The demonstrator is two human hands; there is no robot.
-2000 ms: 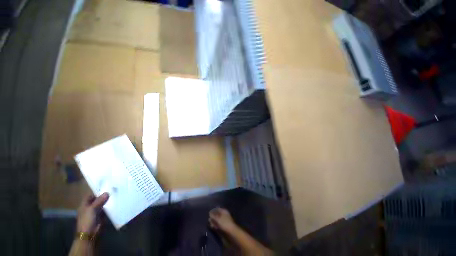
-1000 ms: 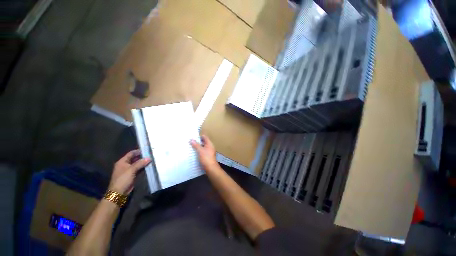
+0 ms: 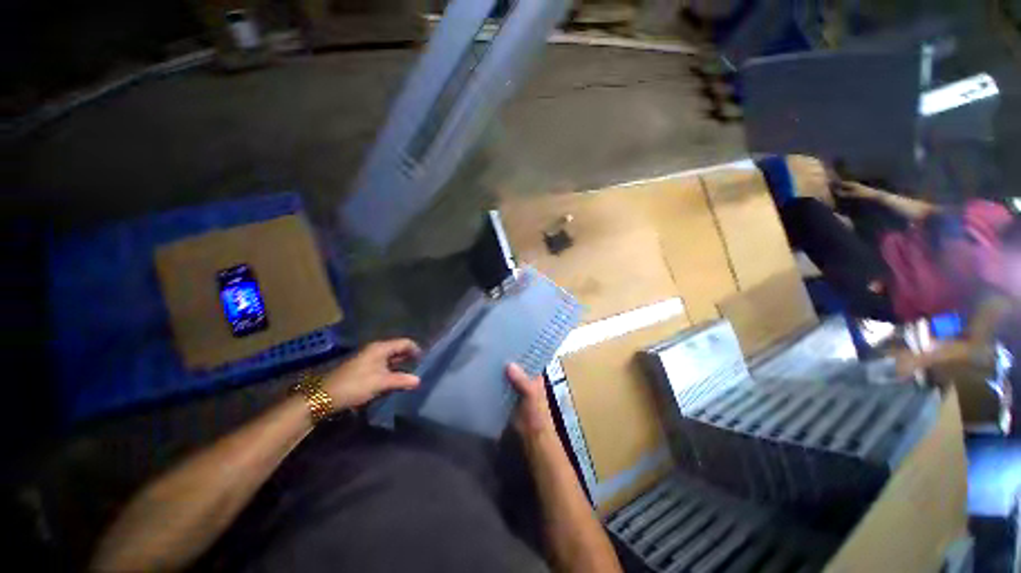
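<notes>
A grey sheet-metal housing (image 3: 481, 353) with rows of vent slots is held in front of my body, tilted. My right hand (image 3: 528, 401) grips its right edge, thumb on the broad face. My left hand (image 3: 381, 375) is at its left side, thumb and fingers apart, not clearly touching it. A long narrow grey part with a cutout (image 3: 448, 112) hangs in mid-air ahead, blurred. Stacked housings (image 3: 784, 431) stand at the lower right.
A blue plastic crate (image 3: 101, 302) with cardboard (image 3: 196, 269) and a lit mobile phone (image 3: 242, 300) is at the left. A cardboard sheet (image 3: 627, 252) with a small dark item lies ahead right. Another person (image 3: 929, 263) is beyond the stacks. A dark grey panel (image 3: 829, 106) is at upper right.
The view has swung left, bringing the hanging part and the whole crate into view. The housing has turned and tilted. My left hand has come off its edge or loosened.
</notes>
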